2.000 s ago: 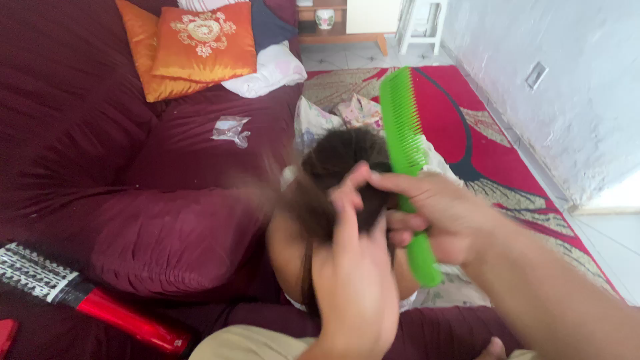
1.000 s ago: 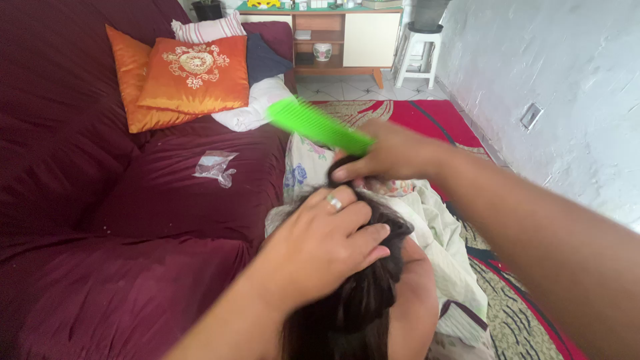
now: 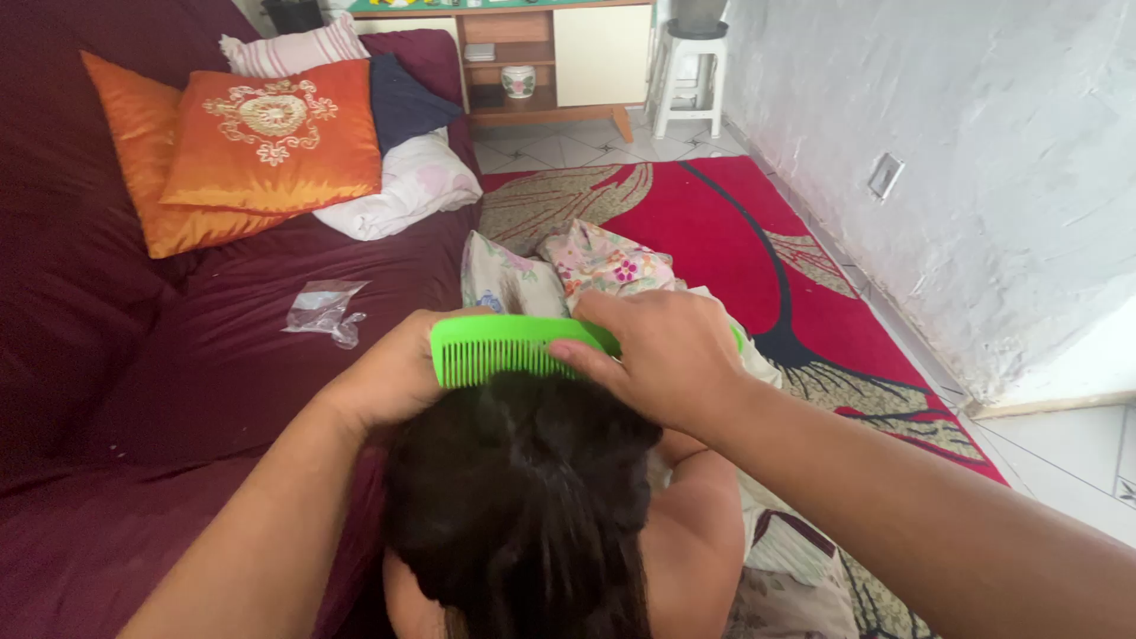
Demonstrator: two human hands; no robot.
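Observation:
A bright green plastic comb point(image 3: 510, 342) lies crosswise over the front of a seated person's head, its teeth pointing down at the dark hair point(image 3: 532, 497). My right hand point(image 3: 661, 355) grips the comb's handle, thumb along its near side. My left hand point(image 3: 399, 364) is at the left side of the head, beside the comb's toothed end; its fingers are hidden behind the comb and hair, so what it holds does not show. A small tuft of hair point(image 3: 512, 293) stands up beyond the comb. The person's bare shoulder point(image 3: 697, 541) shows at the right.
On the left is a sofa with a maroon cover point(image 3: 222, 373), bearing orange cushions point(image 3: 275, 142) and a clear plastic bag point(image 3: 324, 311). Floral cloths point(image 3: 612, 257) lie ahead of the person, on a red patterned rug point(image 3: 710, 231). A rough grey wall point(image 3: 923, 106) runs along the right.
The comb, earlier raised and angled in my right hand, now lies across the front of the head. My left hand has moved from the top of the hair to the head's left side.

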